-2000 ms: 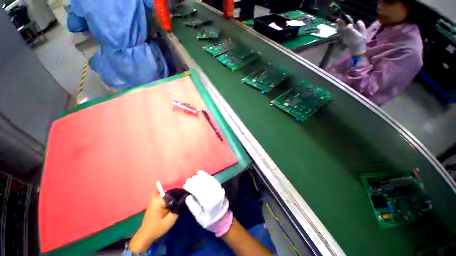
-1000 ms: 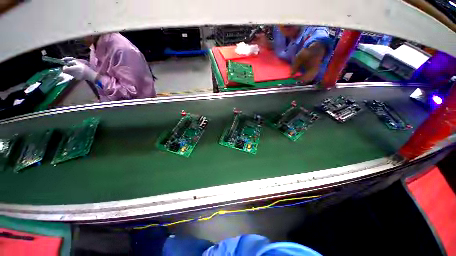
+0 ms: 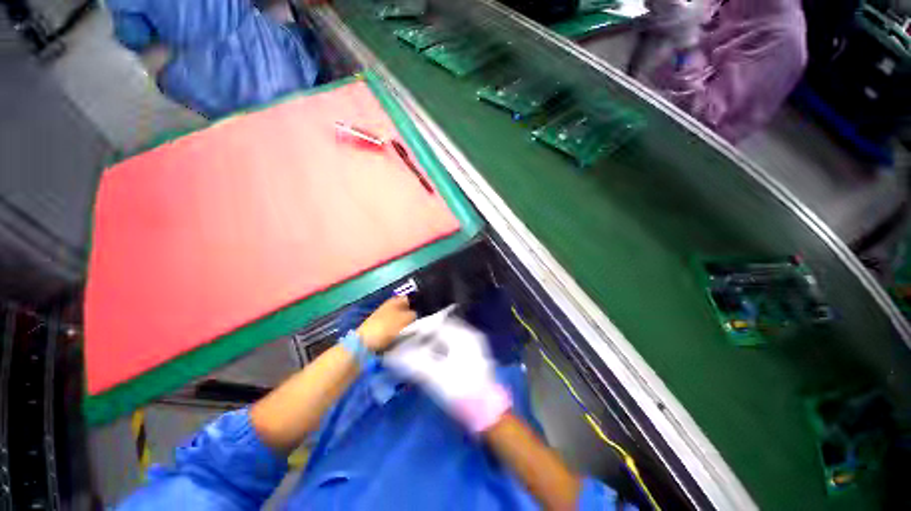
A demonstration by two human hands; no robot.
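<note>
My left hand (image 3: 383, 324) is bare with a blue strap at the wrist. It is at the near edge of the red mat table, above my lap, beside a small white piece with dark marks (image 3: 405, 287); I cannot tell whether it grips this piece. My right hand (image 3: 450, 364) wears a white glove with a pinkish cuff and is blurred. A white edge shows at its fingertips, too blurred to tell whether it is held. The red mat (image 3: 250, 220) bears a flat white and red strip (image 3: 360, 136) and a thin dark stick (image 3: 413, 167) near its conveyor side.
The green conveyor belt (image 3: 619, 240) runs along the right behind a pale metal rail (image 3: 559, 287), carrying several circuit boards (image 3: 764, 297). A person in blue (image 3: 225, 50) is beyond the mat. A person in pink (image 3: 744, 65) is across the belt. A yellow cable (image 3: 584, 409) hangs beside the rail.
The view has swung from the conveyor back to the mat. Both hands, out of view one second ago, show again. Compared with two seconds ago, they are lower relative to the table, off its near edge.
</note>
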